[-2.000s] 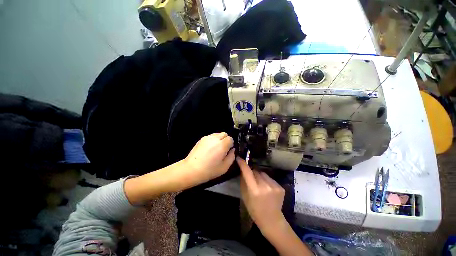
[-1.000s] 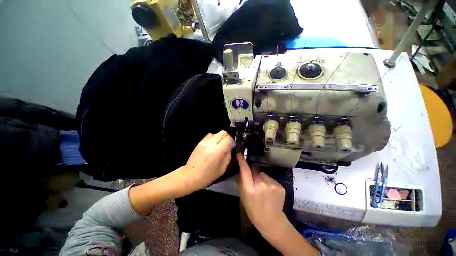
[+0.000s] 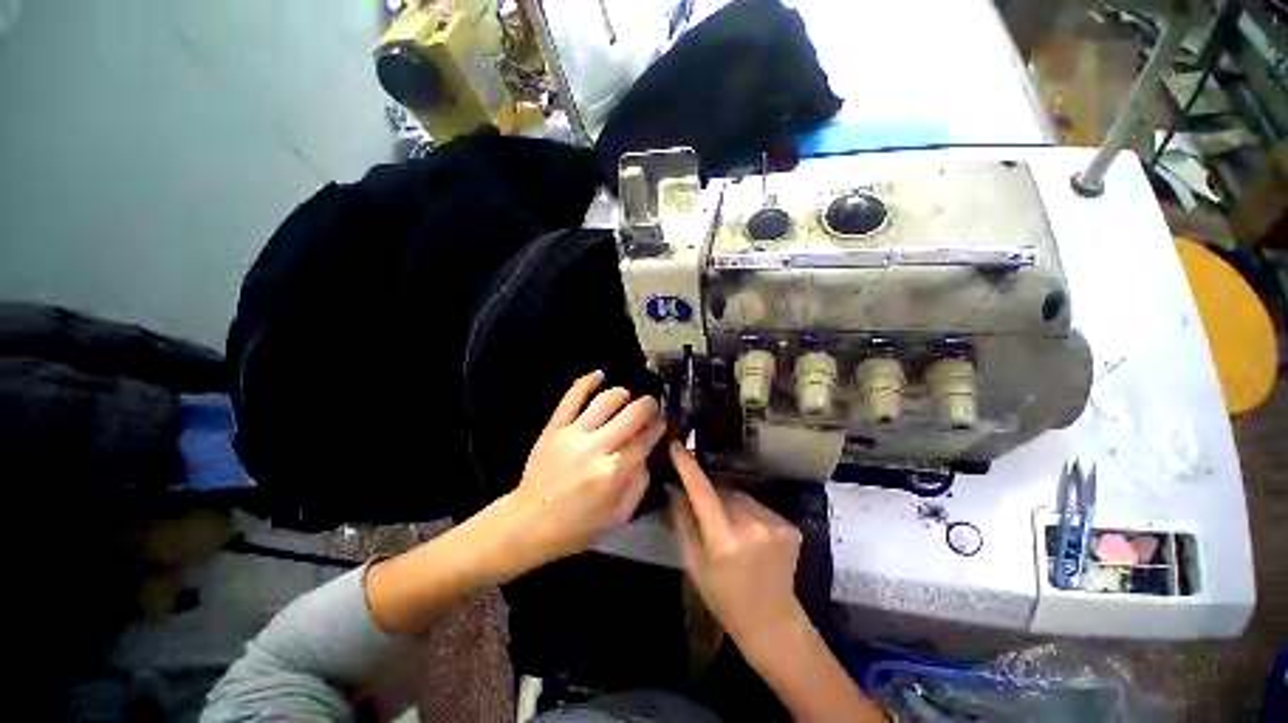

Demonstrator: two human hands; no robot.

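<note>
A large heap of black fabric (image 3: pixel 382 325) lies left of the overlock machine (image 3: pixel 890 290), with a thin pale curved seam line on it. My left hand (image 3: pixel 591 463) holds the fabric edge just left of the needle area (image 3: pixel 685 396), its thumb and fingertips together on the cloth and some fingers raised. My right hand (image 3: pixel 737 544) is just below, its index fingertip on the same fabric edge in front of the presser foot. The exact pinch is dark and partly hidden by the fingers.
Blue-grey thread snips (image 3: pixel 1074 523) stand in the accessory tray (image 3: pixel 1187 562) at the table's right corner. A small dark ring (image 3: pixel 963 538) lies on the white table. More black fabric (image 3: pixel 728 85) and a yellowish machine (image 3: pixel 445 71) are behind. Clear plastic bags (image 3: pixel 989 685) are at lower right.
The fingers of my left hand have spread and lifted somewhat, with the fingertips still at the fabric edge. My right hand stays almost in place. The view has shifted slightly.
</note>
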